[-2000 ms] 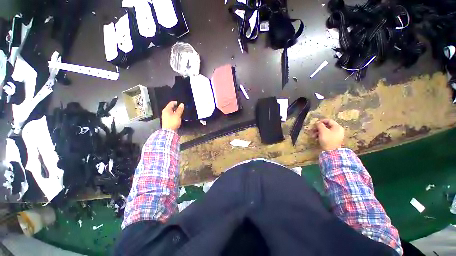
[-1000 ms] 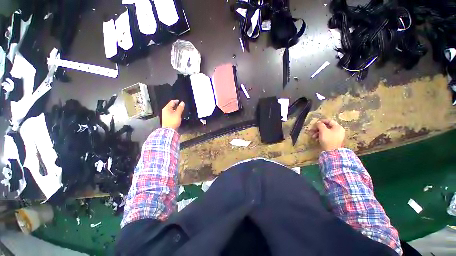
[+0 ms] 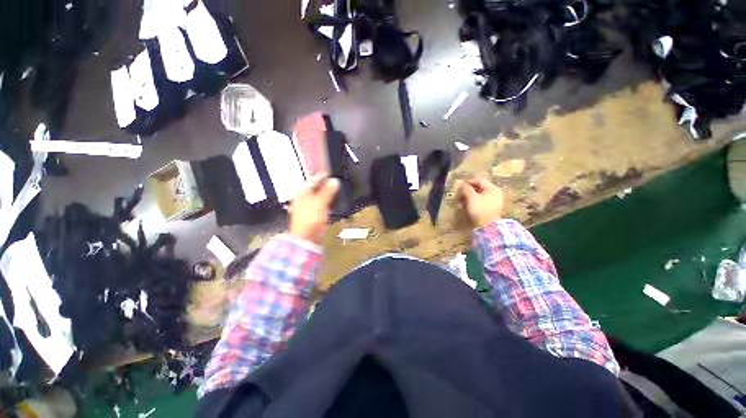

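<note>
A row of palm-sized panels lies near the table edge: black panels (image 3: 226, 192), two white pieces (image 3: 280, 166) with a dark strip between them, and a pink panel (image 3: 311, 147) with black beside it. My left hand (image 3: 313, 208) has its fingers closed on the pink panel's lower end, slightly blurred. A separate black panel (image 3: 393, 192) lies right of the row, with a small white tag (image 3: 411, 172) and a folded narrow black strap (image 3: 438, 186) beside it. My right hand (image 3: 483, 202) rests on the bare wood right of the strap, fingers curled; whether they hold anything is unclear.
An open box (image 3: 174, 192) and clear tub (image 3: 246, 110) stand by the row. Stacked panels with white strips (image 3: 176, 53) lie behind, a long white strip (image 3: 86, 148) at left. Black strap heaps (image 3: 523, 49) lie at the back, cut black pieces (image 3: 123, 269) at left.
The view has shifted right. My left hand has moved from the black panels to the pink panel, which is now tilted. A second white piece now shows in the row. My right hand keeps its pose.
</note>
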